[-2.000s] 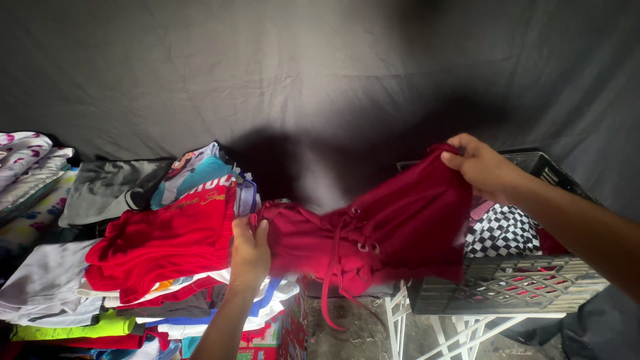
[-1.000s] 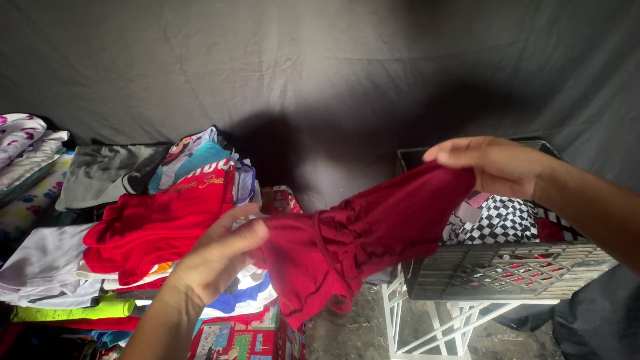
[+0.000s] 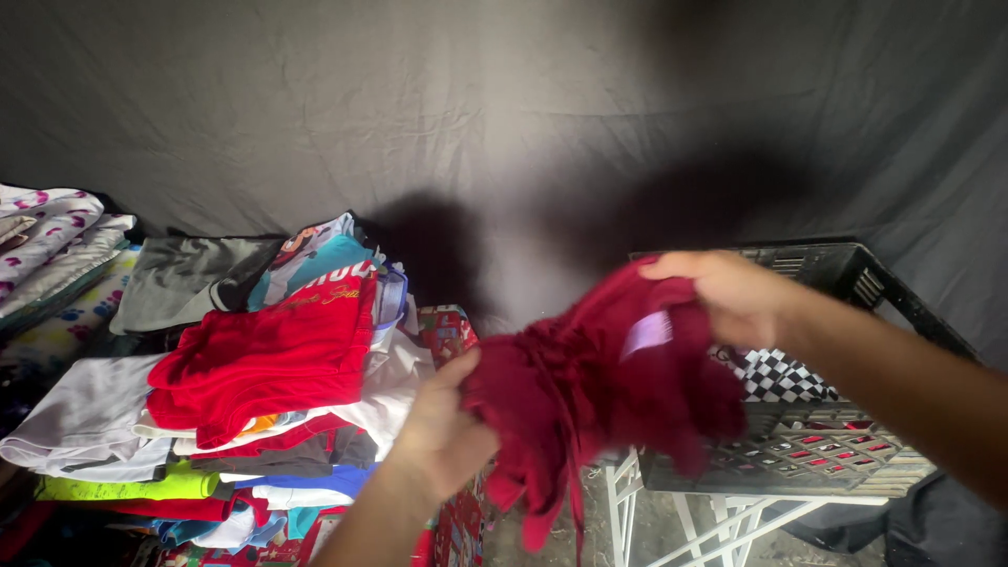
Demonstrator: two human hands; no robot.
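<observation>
Both hands hold up a dark red garment (image 3: 598,370) with a drawstring, blurred by motion, with a pale label showing near its upper right. My left hand (image 3: 449,425) grips its left end, fingers partly behind the cloth. My right hand (image 3: 720,295) pinches its upper right part, in front of a black plastic crate (image 3: 854,449). A black-and-white checkered cloth (image 3: 783,374) lies inside the crate. Left of my left hand, a bright red folded garment (image 3: 276,358) tops a pile of clothes.
More folded clothes lie at the left, among them a gray garment (image 3: 193,276), a white one (image 3: 87,402) and a neon yellow one (image 3: 134,482). The crate rests on a white folding stand (image 3: 717,524). A dark cloth backdrop (image 3: 472,118) hangs behind.
The dark red garment was stretched out between my hands and now hangs bunched, its label in view. My hands have come closer together.
</observation>
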